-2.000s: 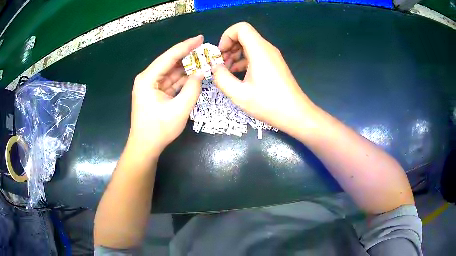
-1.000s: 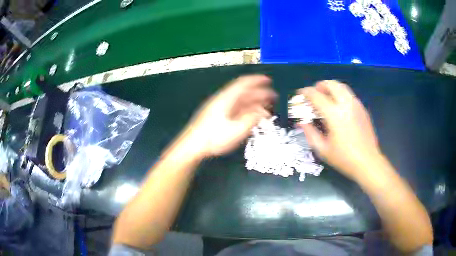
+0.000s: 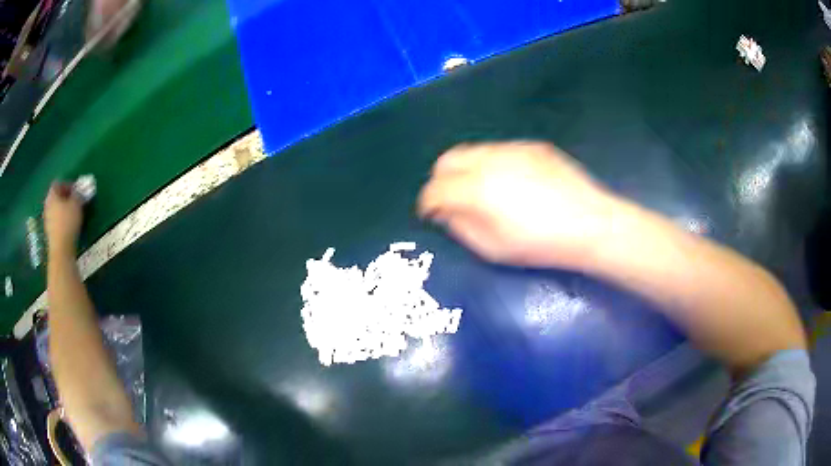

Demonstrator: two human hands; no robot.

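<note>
A loose pile of small white plastic pieces (image 3: 369,308) lies on the dark green bench in front of me. My left hand (image 3: 62,202) is far left over the bright green conveyor belt, its fingers on a white housing (image 3: 85,188) at the belt's near side. My right hand (image 3: 487,202) is above the bench, right of and behind the pile, blurred, with fingers curled. Whether it holds anything is hidden.
A blue board (image 3: 337,55) lies across the belt at the top. A whitish edge rail (image 3: 173,187) separates belt and bench. A white part (image 3: 751,53) lies on the bench at the far right. A clear plastic bag (image 3: 126,350) is behind my left forearm. Another person's blurred hand (image 3: 114,20) is at top left.
My left hand has moved from the pile out to the belt at the far left. My right hand has moved away from the pile, and the housing seen at it no longer shows there. The view has turned.
</note>
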